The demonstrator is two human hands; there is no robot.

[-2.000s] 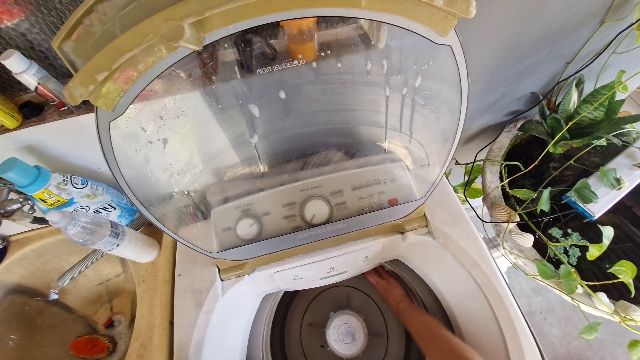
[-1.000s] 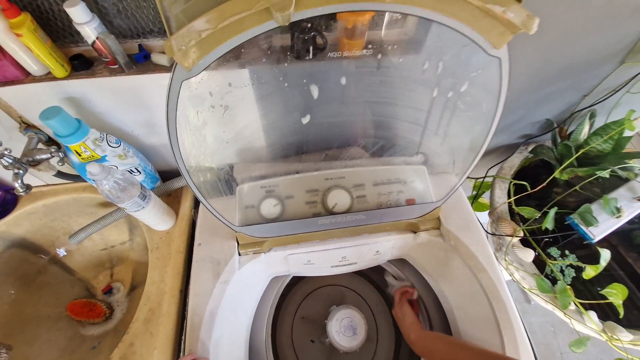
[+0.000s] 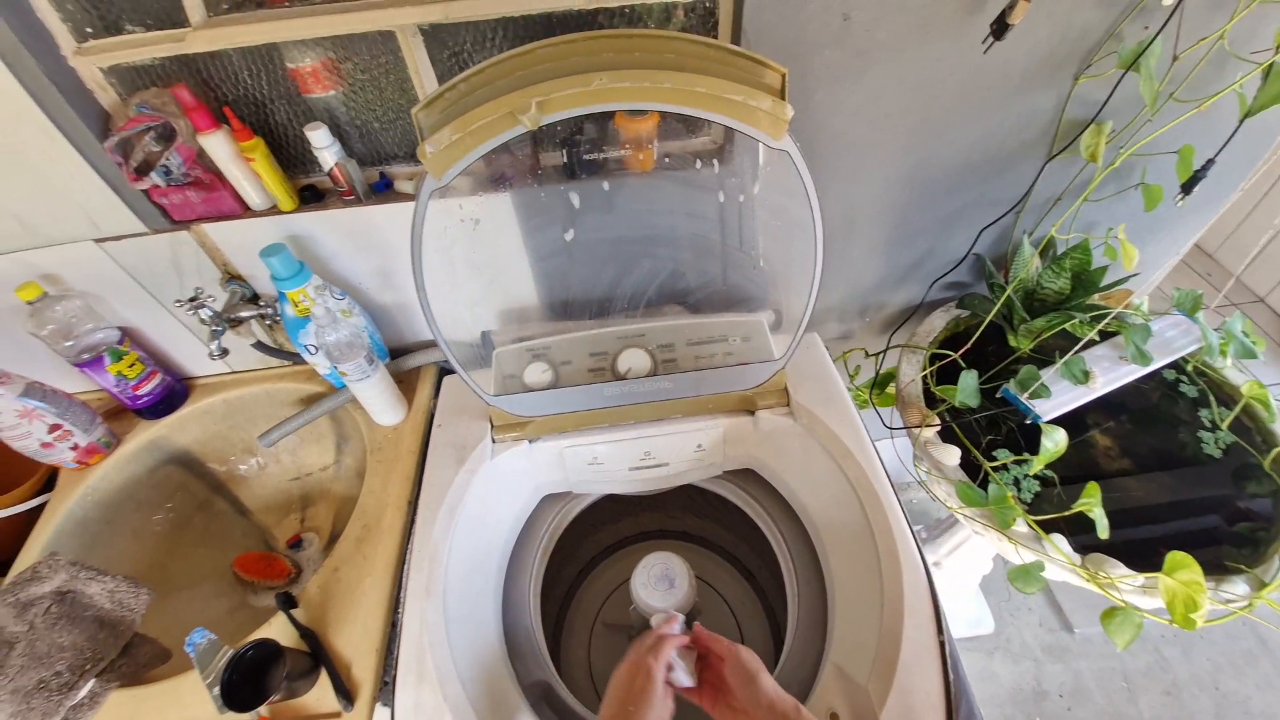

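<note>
A top-loading washing machine point(image 3: 870, 520) stands with its clear lid point(image 3: 620, 260) raised. Over the open drum point(image 3: 660, 600), my left hand point(image 3: 640, 672) and my right hand point(image 3: 735, 675) come together on a small white cloth or wipe point(image 3: 683, 660). The fingers of both hands close on it, just in front of the white agitator cap point(image 3: 663, 583). Whether the cloth is folded or crumpled cannot be told.
Left of the washer is a sink point(image 3: 180, 500) with an orange brush point(image 3: 265, 568), a black cup point(image 3: 255, 675), a grey cloth point(image 3: 70, 640) and bottles at its rim. Right stands a planter point(image 3: 940, 450) with trailing vines. A cable hangs on the wall.
My right hand has moved from the drum's right rim to the middle, and my left hand has joined it at the cloth. The view has pulled back widely.
</note>
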